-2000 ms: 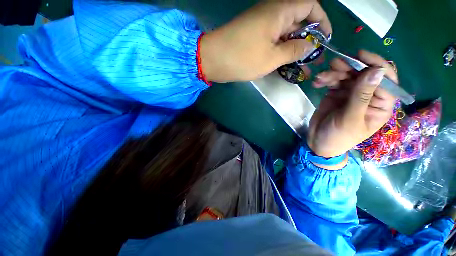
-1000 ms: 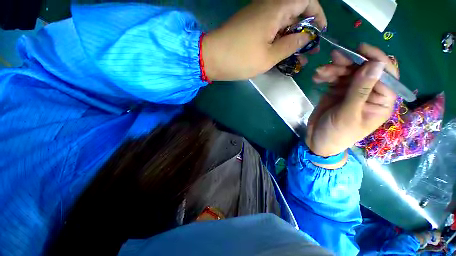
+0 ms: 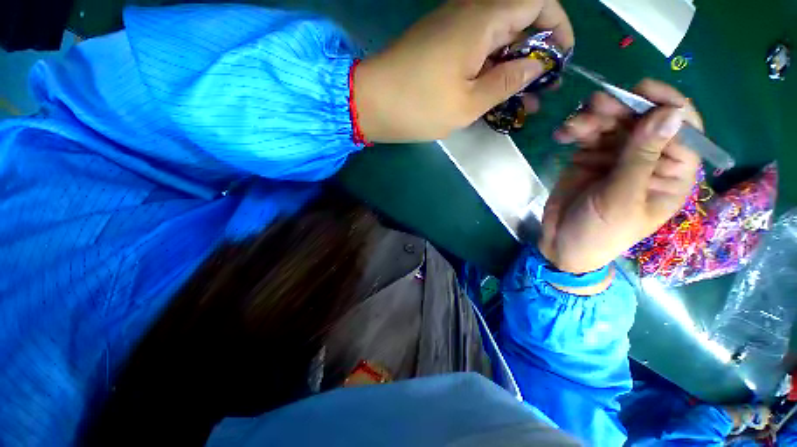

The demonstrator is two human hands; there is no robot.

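Note:
My left hand (image 3: 454, 79), with a thin red cord at its wrist, holds a round unit (image 3: 544, 59) with a silver rim and a yellowish inside between thumb and fingers. A dark shiny part (image 3: 505, 116) hangs under the unit. My right hand (image 3: 625, 175) holds slim grey metal tweezers (image 3: 642, 103), pointing up and left. Their tip is close to the unit's right edge; whether it touches cannot be told. My left fingers cover part of the unit.
A white strip (image 3: 496, 170) lies under the hands, and another (image 3: 655, 22) lies farther off. A heap of coloured bands (image 3: 671, 244), a colourful bag (image 3: 743, 214) and a crinkled clear bag (image 3: 760, 306) lie at right. A small shiny unit (image 3: 778, 61) lies upper right. Another person's hand (image 3: 747, 419) shows lower right.
My left hand and the unit have shifted slightly left and up. The tweezers' tip was over the unit and now sits at its right edge. Another person's hand has come into view at lower right.

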